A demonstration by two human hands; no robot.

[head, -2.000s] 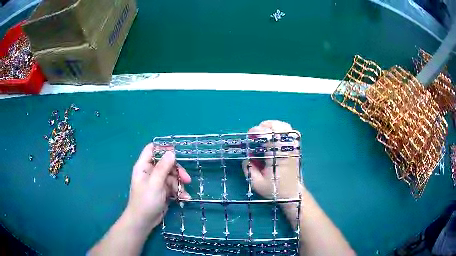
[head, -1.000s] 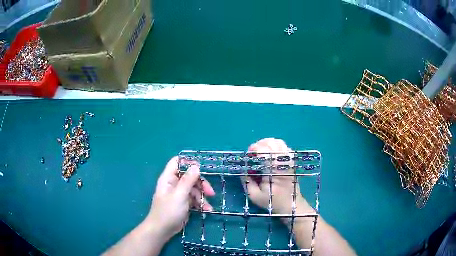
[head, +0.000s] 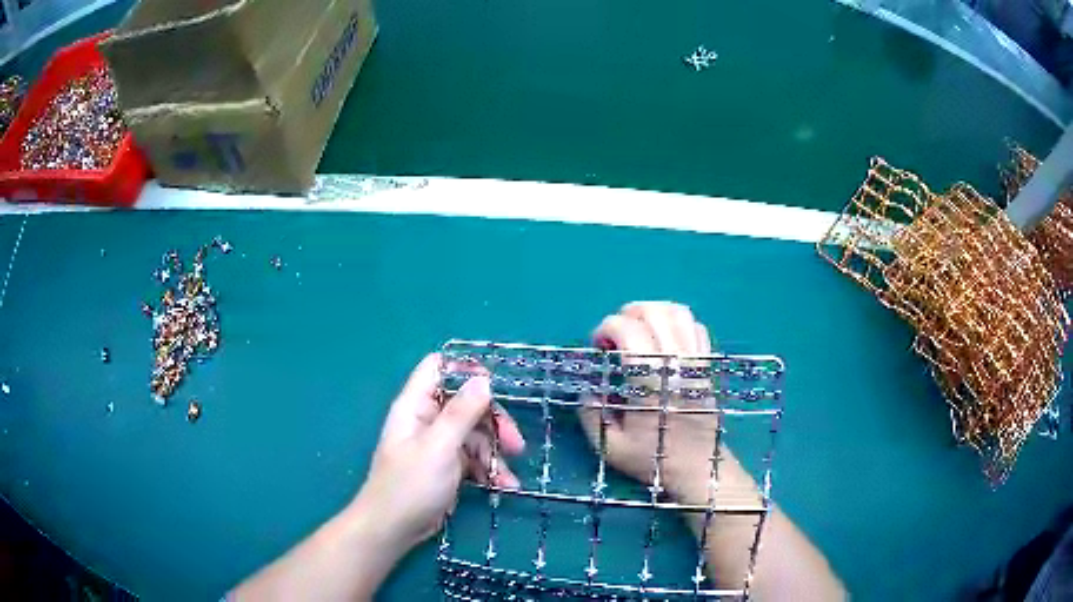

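Note:
A silvery sprue frame [head: 624,507] is held up over the bench. Rows of small plated parts show along its top and lower bands; the middle has open bars. My left hand [head: 441,453] grips its upper left corner, thumb in front and fingers behind. My right hand [head: 653,400] is behind the frame's upper right part, fingers curled, with a little dark red of the side cutters [head: 607,343] showing; their jaws are hidden. A pile of loose parts [head: 185,329] lies on the bench at left.
A red tray [head: 82,185] full of parts and an open cardboard box [head: 218,147] stand at upper left, by the white strip [head: 530,202]. Tangled orange-gold empty runners [head: 971,306] lie at right. A small pale cluster [head: 701,58] lies on the far green top.
The view has shifted, so the bench things sit farther right. The frame and both hands have moved right in the picture. Both hands keep about the same grip.

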